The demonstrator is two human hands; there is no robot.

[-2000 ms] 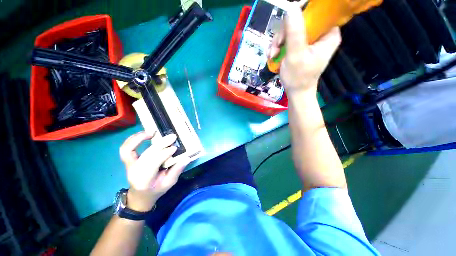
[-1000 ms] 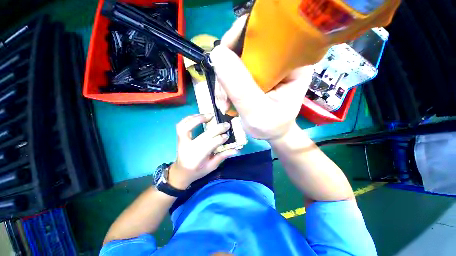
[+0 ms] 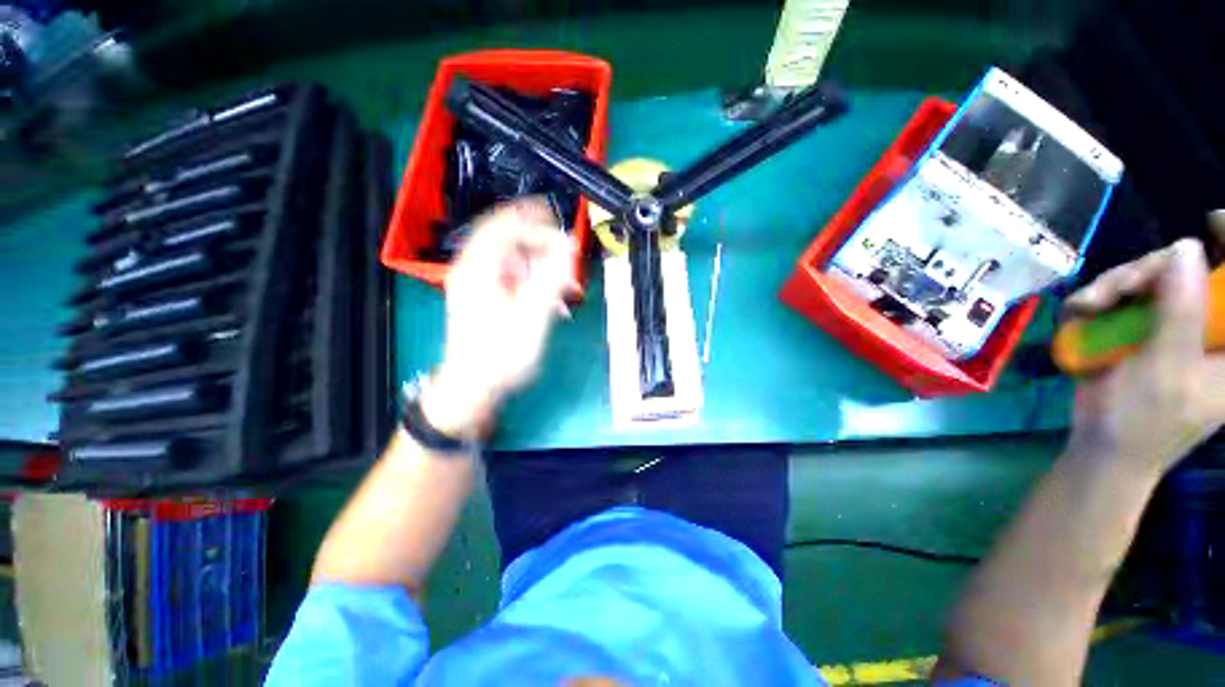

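A black three-legged stand [image 3: 650, 295] lies spread in a Y on a cream oblong fixture [image 3: 687, 383] with a round yellow end. One leg points toward me along the fixture; another reaches over the left red bin [image 3: 414, 231] of small black parts. My left hand [image 3: 508, 289] is blurred, over the near right part of that bin; whether it holds anything cannot be told. My right hand [image 3: 1166, 352] is at the right edge, closed around the orange electric screwdriver [image 3: 1118, 336], which is cut off by the frame.
A right red bin [image 3: 867, 329] holds the white, blue-edged screw feeder [image 3: 927, 255]. A thin pale rod [image 3: 713, 303] lies right of the fixture. A pale yellow-green post [image 3: 806, 43] stands at the back. Stacked black trays [image 3: 289, 289] with folded stands are at left. A cable hangs below the bench.
My left hand has left the stand's near leg and moved to the left bin. My right hand has carried the screwdriver from over the stand to the far right. The view has shifted.
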